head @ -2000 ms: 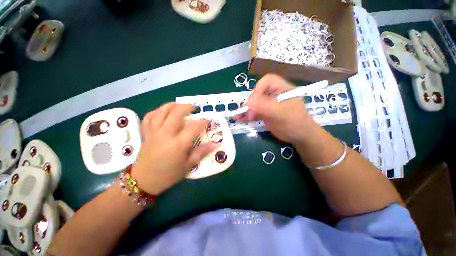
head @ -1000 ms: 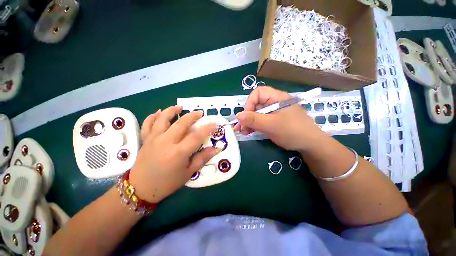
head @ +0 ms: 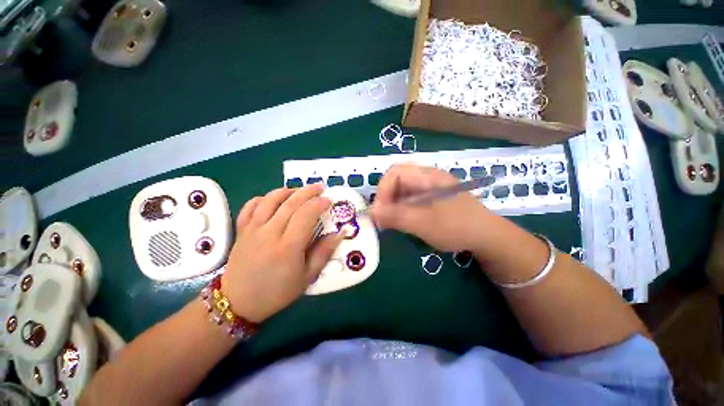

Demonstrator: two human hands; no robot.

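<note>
A cream front cover [head: 343, 274] with red-copper details lies on the dark green bench in front of me. My left hand [head: 278, 246] rests over its left part and holds it, covering much of the grille. My right hand [head: 421, 208] grips slim tweezers [head: 456, 190], blurred, at the cover's upper right edge. The tweezers' tip is hidden or too blurred to tell. A white die-cut sheet [head: 496, 204] with two rows of dark rounded openings lies behind and under my right hand. A second cream cover [head: 181, 267] lies flat to the left.
A brown cardboard box [head: 492, 125] full of white rings stands behind the sheet. Spare sheets [head: 623, 214] overlap to its right. Loose rings [head: 431, 264] lie near my right forearm. Covers are piled at the left [head: 48, 305] and right [head: 655, 99]. A pale strip [head: 198, 141] crosses the bench.
My right hand and the tweezers have shifted slightly left and lower against the cover's edge. My left hand keeps holding the cover. The view has shifted a little.
</note>
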